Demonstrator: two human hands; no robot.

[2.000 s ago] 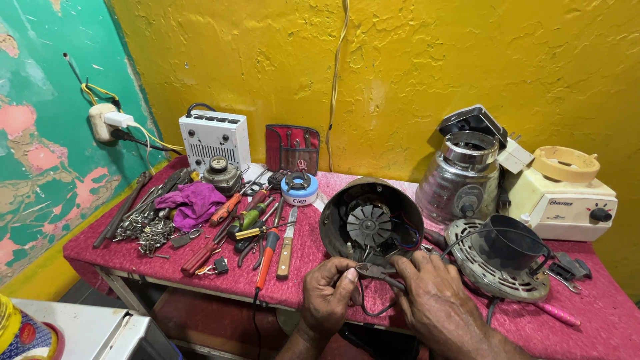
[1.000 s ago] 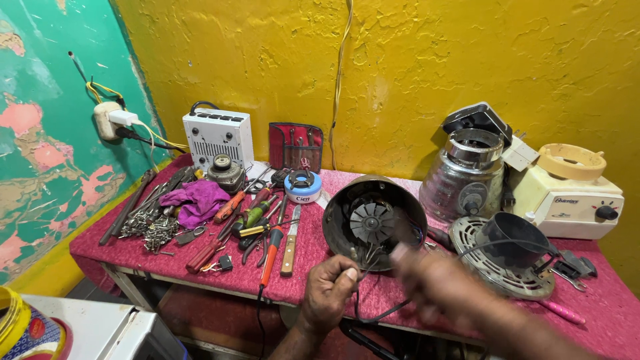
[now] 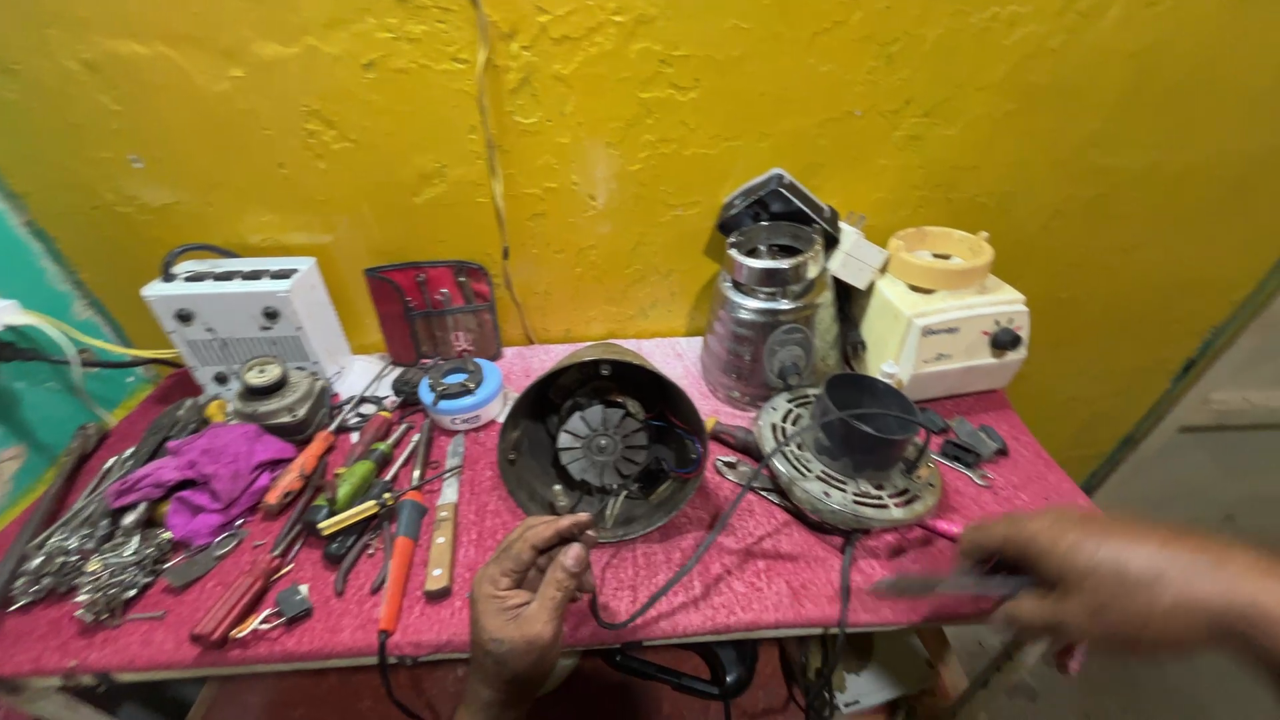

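Observation:
My left hand (image 3: pixel 530 600) pinches a thin wire end between thumb and fingers at the lower rim of an open round metal appliance housing (image 3: pixel 515 470). Inside the housing sits a motor with a finned fan (image 3: pixel 602 445), with loose wires around it. My right hand (image 3: pixel 1090 575) is blurred over the table's right front edge. It grips a dark, narrow tool (image 3: pixel 950 584) whose kind I cannot tell. A dark cord (image 3: pixel 690 565) runs from beside my left hand up to a slotted round base (image 3: pixel 860 500) that carries a black plastic cylinder (image 3: pixel 865 425).
Pliers, screwdrivers, a soldering iron (image 3: pixel 403 560) and a wooden-handled knife (image 3: pixel 440 545) lie left of the housing. Farther left are a purple cloth (image 3: pixel 205 480) and many small metal parts. Behind stand a white electrical box (image 3: pixel 250 320), a chrome blender base (image 3: pixel 760 340) and a cream blender base (image 3: pixel 940 335).
My right hand has moved from the housing's front edge out to the right and now holds a dark tool. My left hand remains near the housing's lower rim.

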